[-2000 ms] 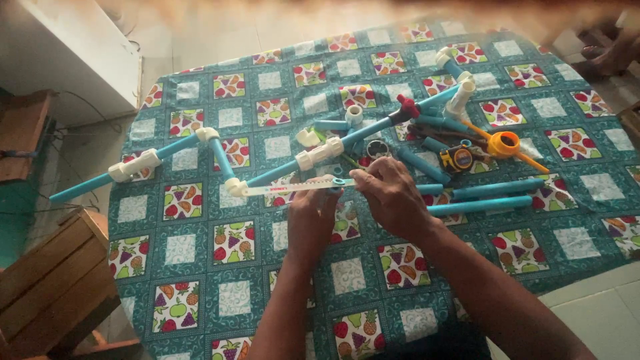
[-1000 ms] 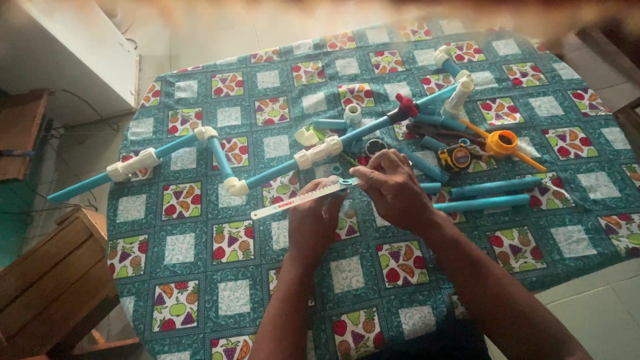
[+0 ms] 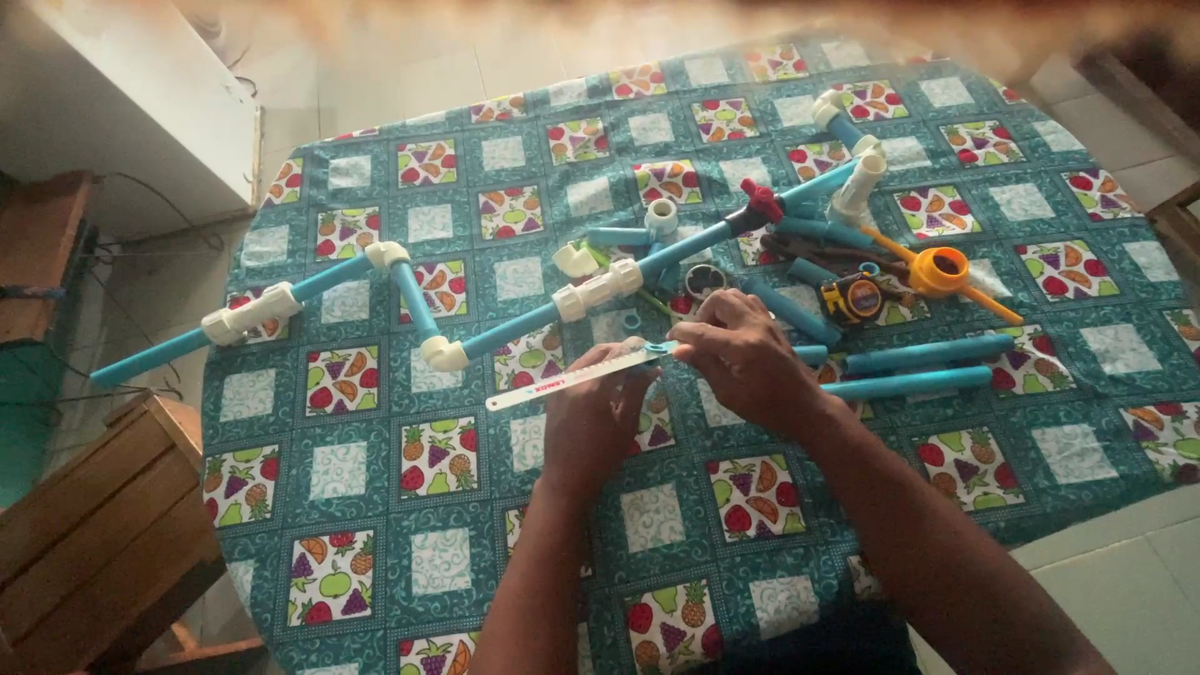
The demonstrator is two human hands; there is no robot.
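Note:
My left hand [image 3: 600, 398] is closed around a white hacksaw blade [image 3: 525, 391] that slants up to the right over the patterned tablecloth. At the blade's upper end, between my hands, is a small blue ring-shaped piece [image 3: 659, 348], partly hidden by fingers. My right hand [image 3: 736, 352] pinches at that end of the blade; exactly what its fingertips hold is hard to tell. Just beyond my hands runs a joined assembly of blue PVC pipe [image 3: 511, 328] with a white coupling [image 3: 597, 289], white elbows [image 3: 443, 353] and a red-handled valve [image 3: 756, 204].
Right of my hands lie loose blue pipes [image 3: 905, 384], a yellow tape measure [image 3: 851, 297] and an orange cylindrical fitting or reel [image 3: 938, 271]. A white tee fitting [image 3: 661, 217] and pipe pieces lie behind. Wooden furniture [image 3: 103, 534] stands beyond the table's left edge.
The blade's left end has swung down, away from the pipe elbow, and now points lower left. Both hands have stayed near the same place.

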